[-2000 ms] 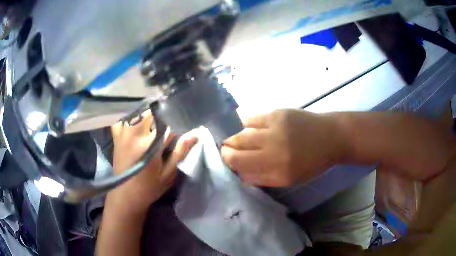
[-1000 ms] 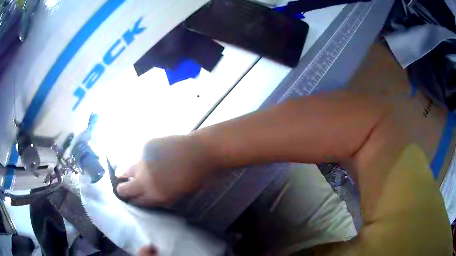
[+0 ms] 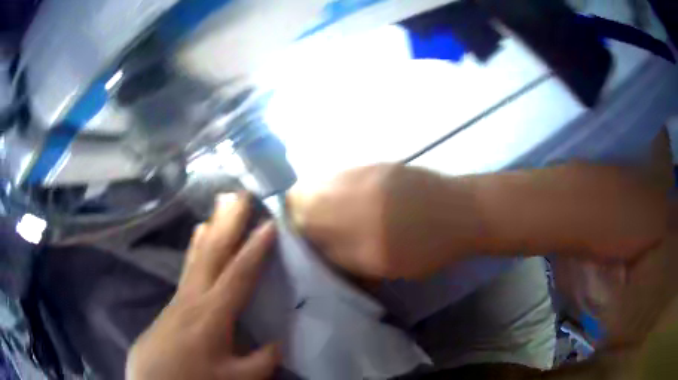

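A light grey cloth panel (image 3: 334,319) lies below the needle area and hangs towards the wearer, with a small dark mark on it. Dark grey cloth (image 3: 104,297) lies to its left. My left hand (image 3: 215,289) lies flat with fingers spread, on the border of the dark and light cloth. My right hand (image 3: 357,215) is curled at the light cloth's upper right edge, beside the grey cylinder (image 3: 266,159); its fingertips are blurred and partly hidden. The needle itself cannot be made out.
The white sewing machine head (image 3: 245,44) with a blue stripe fills the upper left. On the white table (image 3: 476,126) lie a blue scrap (image 3: 437,46), dark scraps and a black flat rectangle (image 3: 569,56). The table's grey edge runs at right.
The view has swung back left from the JACK lettering. My left hand has come fully into view, on the cloth. Dark cloth now shows widely at left. My right hand remains by the cylinder.
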